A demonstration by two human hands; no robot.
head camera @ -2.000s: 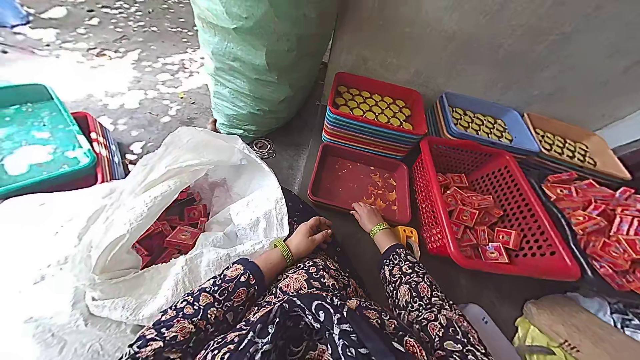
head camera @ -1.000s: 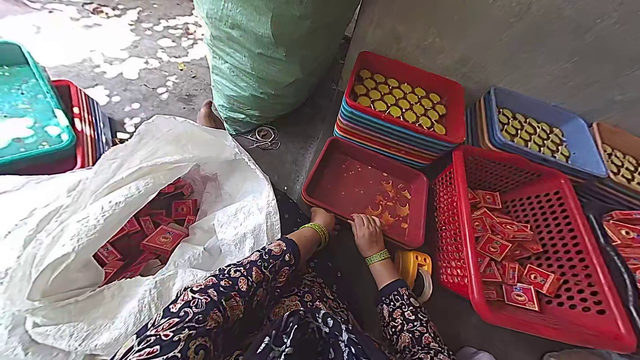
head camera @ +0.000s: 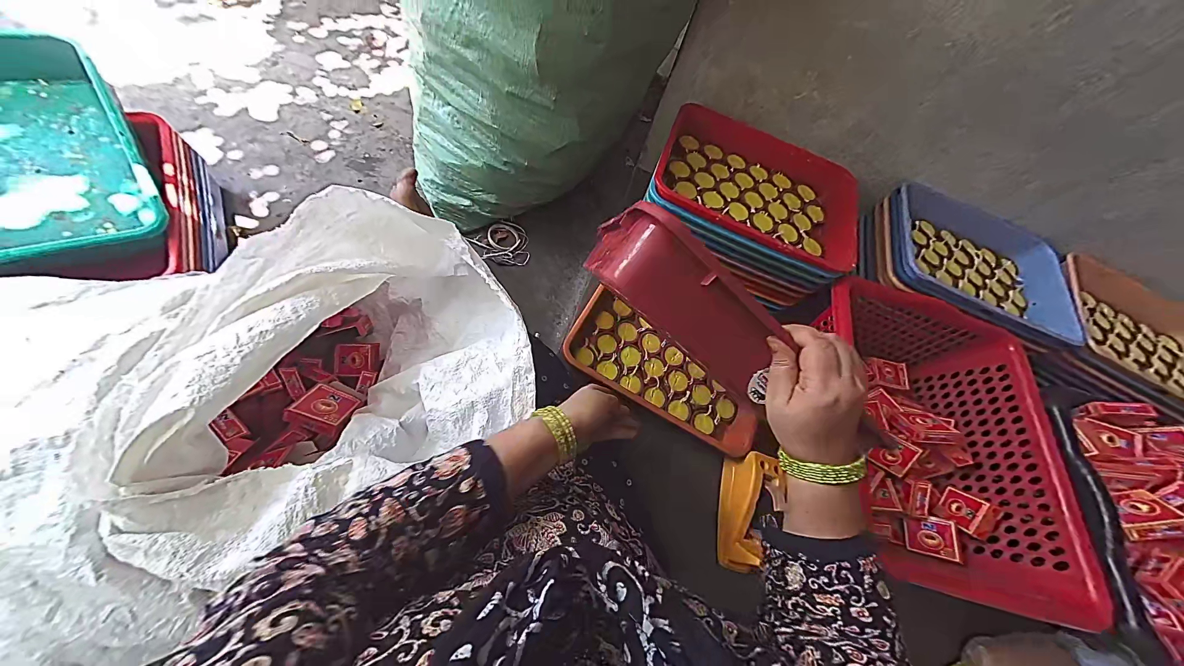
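My right hand [head camera: 816, 393] grips the near edge of a red plastic tray [head camera: 680, 291], which is lifted and tilted. Under it lies an orange plastic tray [head camera: 740, 435] with rows of small round yellow-topped pieces [head camera: 652, 368]. My left hand [head camera: 597, 414] is at the near left edge of the orange tray; its fingers are partly hidden, so whether it grips the rim cannot be told. Right of my right hand, a red perforated basket [head camera: 1045, 481] holds small red printed boxes [head camera: 932, 536]. More red boxes [head camera: 324, 405] lie inside a white woven sack [head camera: 444, 305] on the left.
A stacked red tray [head camera: 823, 185], a blue tray [head camera: 1045, 277] and a tan tray [head camera: 1110, 277] hold similar round pieces along the wall. A green sack [head camera: 527, 111] stands ahead, near a person's bare foot [head camera: 409, 191]. A yellow tool-like object [head camera: 737, 518] lies by my right wrist. Teal trays [head camera: 139, 203] stand far left.
The red tray, lying flat before with orange scraps in it, is now raised and tilted by my right hand. The orange tray of yellow-topped pieces has come into sight beneath it.
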